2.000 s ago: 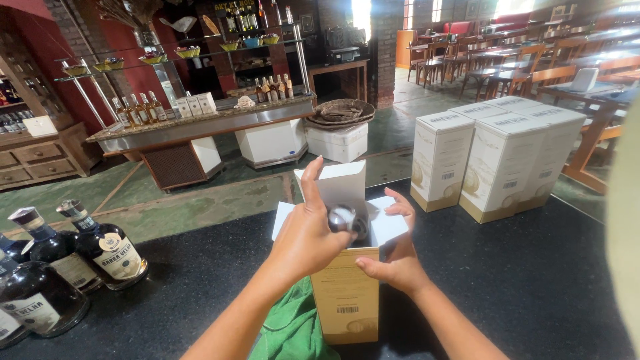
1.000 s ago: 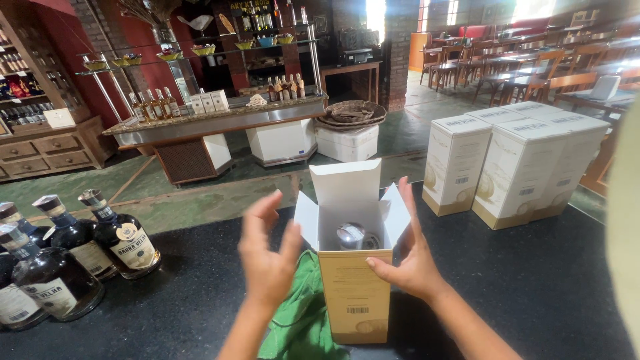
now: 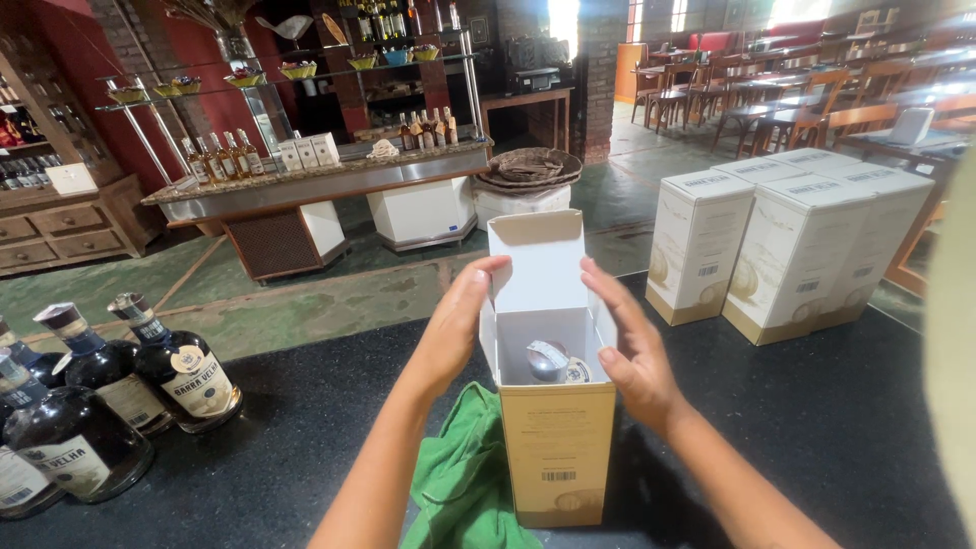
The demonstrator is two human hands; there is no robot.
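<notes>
An open cardboard bottle box (image 3: pixel 558 450) stands upright on the black counter, its tall back flap raised. Inside it shows the capped top of a bottle (image 3: pixel 547 360) with a paper strip across it. My left hand (image 3: pixel 457 320) is at the box's left side flap, fingertips by the back flap. On the other side, my right hand (image 3: pixel 631 351) touches the right side flap, thumb near the front rim. A crumpled green cloth (image 3: pixel 465 473) lies against the box's left side.
Several dark labelled bottles (image 3: pixel 191 374) stand at the left of the black stone counter (image 3: pixel 328 450). Several closed bottle boxes (image 3: pixel 801 252) are grouped at its right. Beyond the counter are a display bar (image 3: pixel 320 179) and wicker baskets (image 3: pixel 534 168).
Two seconds ago my left hand was over the box opening at the bottle top. It has let go, moved off to the left and come back to the side flap, where both hands now frame the box.
</notes>
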